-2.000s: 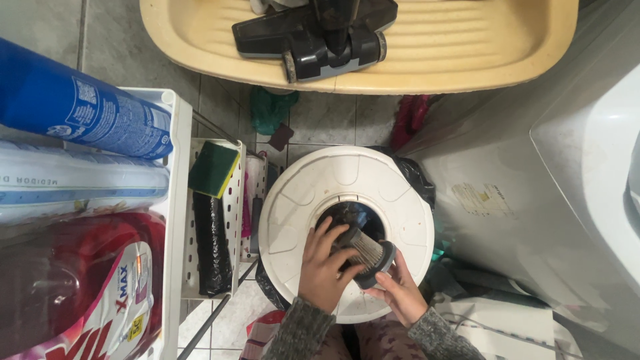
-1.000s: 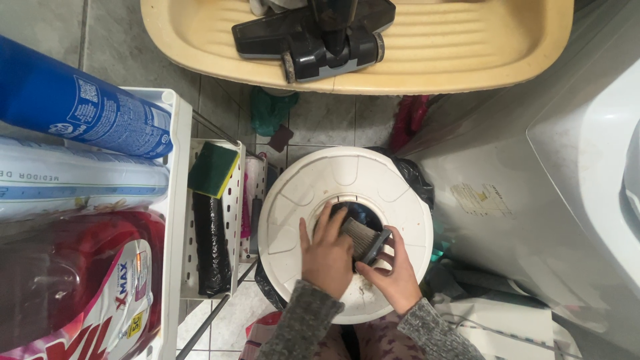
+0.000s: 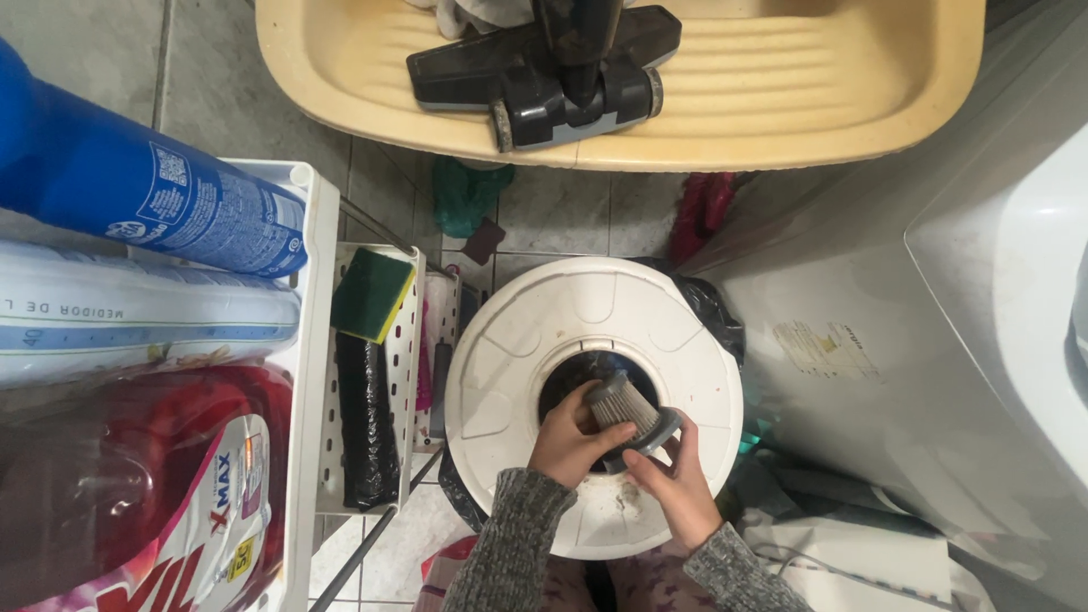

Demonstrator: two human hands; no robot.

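A pleated vacuum cleaner filter point(image 3: 627, 410) with a grey rim is held tilted over the round opening of a white bin lid point(image 3: 501, 408). My left hand point(image 3: 578, 435) grips the narrow end and the pleated side, its thumb lying across the pleats. My right hand point(image 3: 677, 484) holds the wide rim at the lower right between thumb and fingers. Grey dust lies on the lid just below the opening. The inside of the bin is dark, and its contents cannot be made out.
Ahead, a yellow washtub point(image 3: 765, 149) holds a black vacuum floor head point(image 3: 552, 93). At left, a white shelf point(image 3: 319, 255) carries a blue can point(image 3: 153, 178) and detergent containers; beside it a basket holds a green-yellow sponge point(image 3: 372, 296). A grey-white appliance point(image 3: 850, 280) stands at right.
The left hand has shifted from spread fingers over the pleats to a grip around the filter's narrow end. The filter now shows more of its pleats and narrow end.
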